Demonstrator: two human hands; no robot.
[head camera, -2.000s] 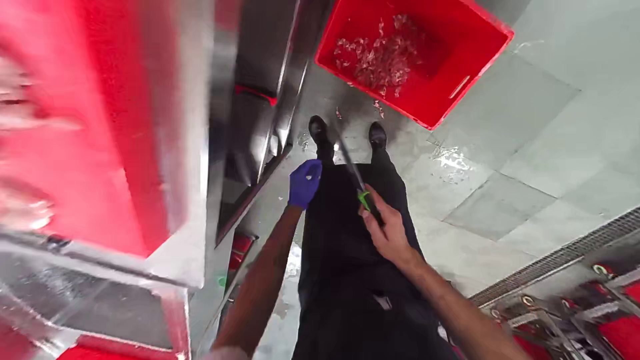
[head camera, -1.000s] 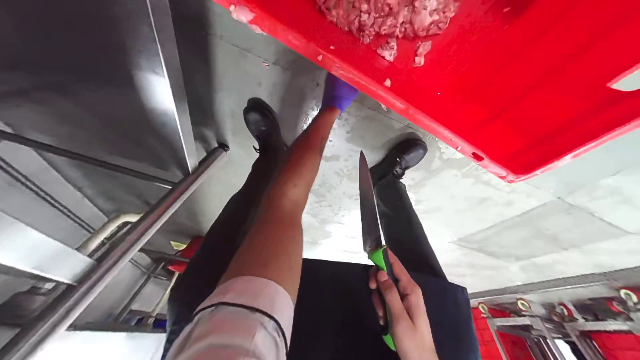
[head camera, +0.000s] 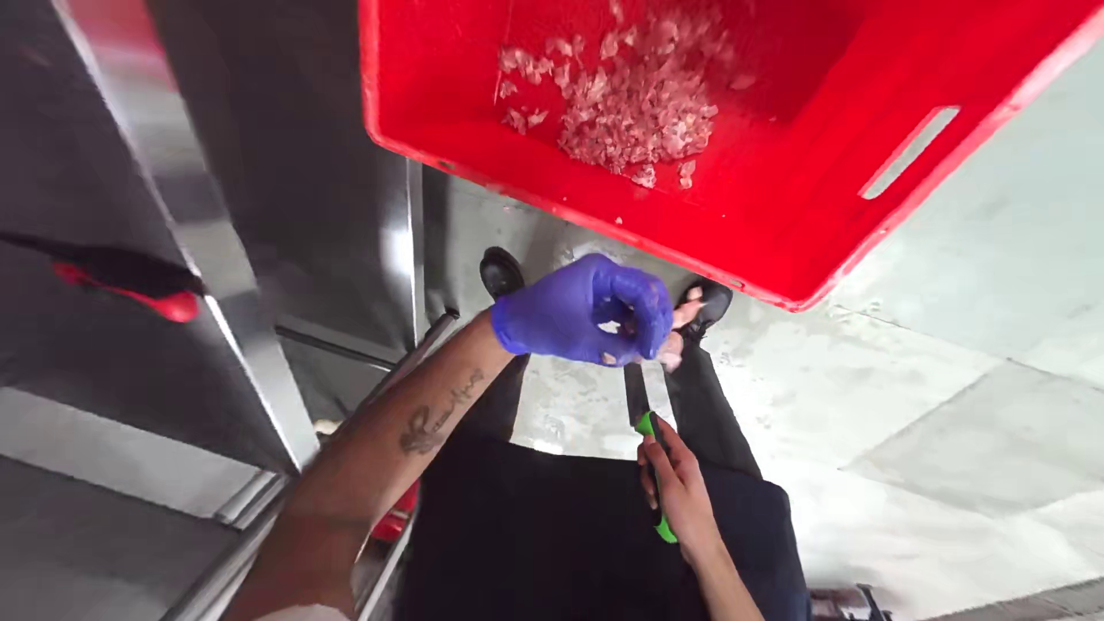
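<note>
My left hand, in a purple glove, has its fingers curled around small pale pink pieces of meat, which stick out past the fingertips below the crate's near edge. My bare right hand holds a knife by its green and black handle. The knife's blade points up toward the gloved hand, and its tip is hidden behind that hand or the meat. Beyond both hands, a red plastic crate holds a pile of small meat trimmings.
Stainless steel panels and a metal edge run along the left, with a black and red object against them. A metal rail stands beside my left forearm. My black shoes are on the tiled floor below the crate.
My left hand has come up from low beside the crate and now shows pieces of meat in its fingers. The knife remains in my right hand. The view has shifted.
</note>
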